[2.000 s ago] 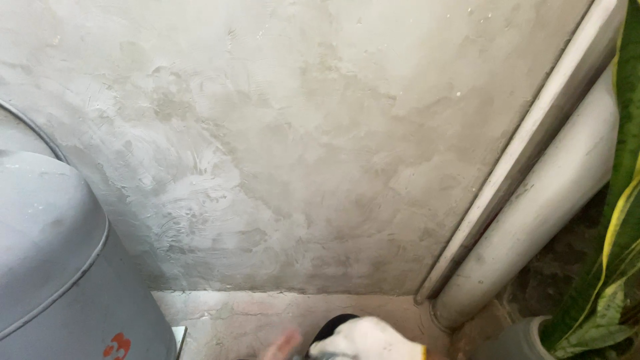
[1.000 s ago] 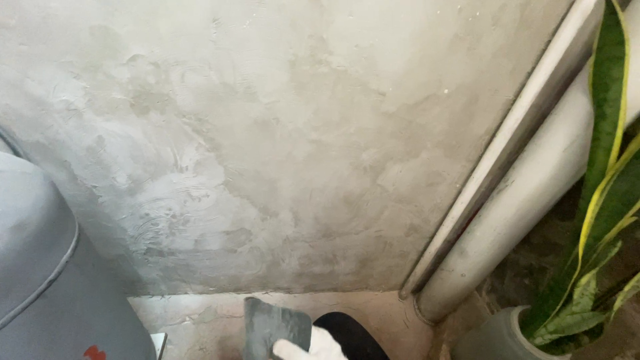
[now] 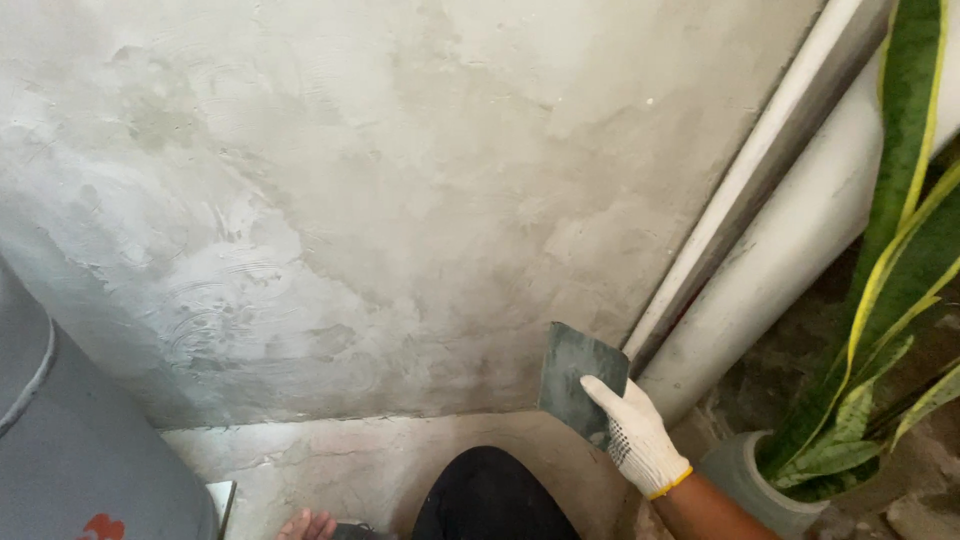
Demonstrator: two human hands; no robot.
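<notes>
My right hand point(image 3: 637, 439), in a white knitted glove with dark grip dots and a yellow cuff, holds a flat grey rectangular scraper blade point(image 3: 581, 382), the thumb lying on its face. The blade is at the lower right of the plastered wall point(image 3: 450, 187), near the foot of a narrow vertical strip. Bare fingertips of my left hand point(image 3: 307, 525) show at the bottom edge, beside a dark thing too cut off to name; whether they grip it is hidden. Uneven, streaky pale plaster marks the wall's lower left.
A grey rounded container point(image 3: 82, 420) with a red mark stands at the left. At the right are a pale strip point(image 3: 739, 180), a thick pipe point(image 3: 780, 225) and a snake plant point(image 3: 892, 247) in a pot point(image 3: 787, 510). My dark-clothed knee point(image 3: 491, 499) is at bottom centre, over the ledge point(image 3: 360, 442).
My gloved right hand has moved right and up with the blade, from the bottom centre to the wall's lower right corner. Left fingertips now show at the bottom.
</notes>
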